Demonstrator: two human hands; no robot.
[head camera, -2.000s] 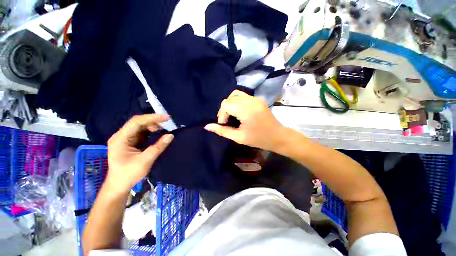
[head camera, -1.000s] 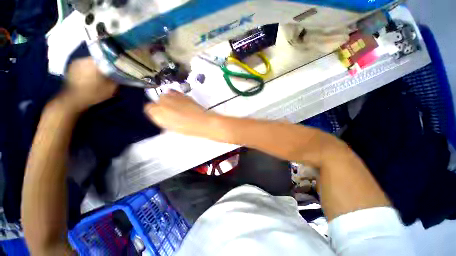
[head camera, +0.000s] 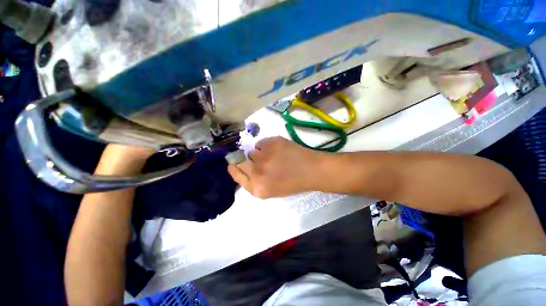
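Note:
The white sewing machine head (head camera: 197, 66) with its blue stripe fills the upper view, close to me. Navy cloth (head camera: 185, 191) lies on the white table under its needle end. The shiny metal loop (head camera: 45, 158) sticks out at the head's left end. My left hand (head camera: 129, 154) reaches behind this loop at the cloth's far left side; its fingers are hidden. My right hand (head camera: 272, 168) is right of the needle area, fingers bent, fingertips at the cloth's right edge beside a small grey piece (head camera: 236, 156). Whether they grip anything is not clear.
Green and yellow handled snips (head camera: 317, 128) lie under the machine arm. A brown-red and pink packet (head camera: 482, 98) lies at the bed's right end. A ruler scale runs along the table's front edge (head camera: 317, 206). Blue baskets (head camera: 173, 297) and patterned cloth are below the table.
The view has turned from the cloth over the table's front edge to the machine, now closer. Both hands have moved with navy cloth to the needle end; my left hand is now mostly hidden.

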